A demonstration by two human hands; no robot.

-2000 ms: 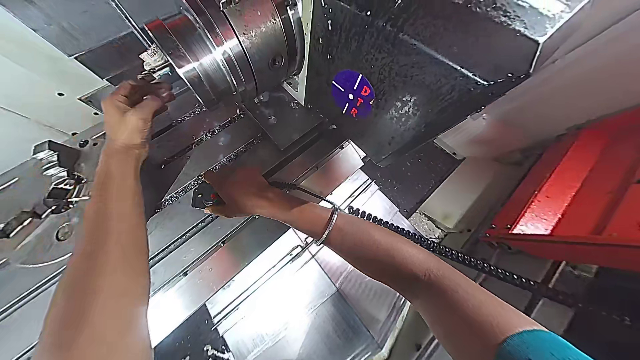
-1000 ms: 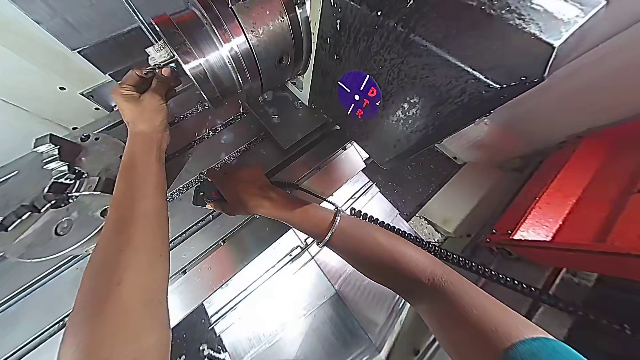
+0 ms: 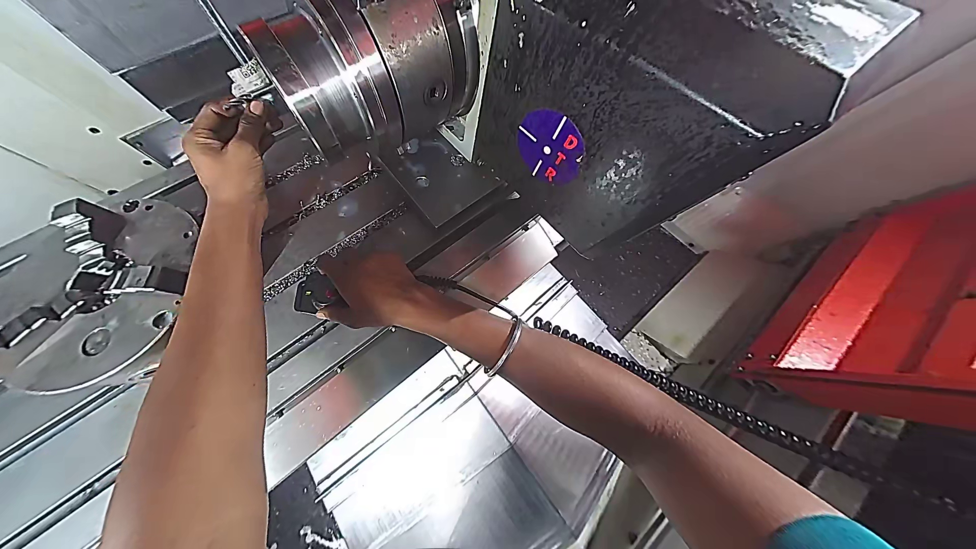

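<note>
My left hand (image 3: 232,141) is raised beside the end face of a shiny round metal workpiece (image 3: 316,84). Its fingers are pinched around a small item at the tip of a dial indicator or similar small fitting (image 3: 250,79); the item is mostly hidden. My right hand (image 3: 366,290) holds a black handheld control pendant (image 3: 311,296) over the slotted machine table (image 3: 305,244). From the pendant a coiled black cable (image 3: 656,381) runs to the lower right, along my right forearm. The workpiece sits against a round chuck or fixture (image 3: 415,65).
A jawed chuck (image 3: 99,335) lies at the left on the table. Metal chips (image 3: 335,191) fill the table slots. A dark machine housing (image 3: 633,114) with a purple round sticker (image 3: 550,147) stands right of the workpiece, and a red metal part (image 3: 877,305) is at the far right.
My left hand has moved up and right, nearer the small fitting at the workpiece's end face. My right hand stays on the pendant.
</note>
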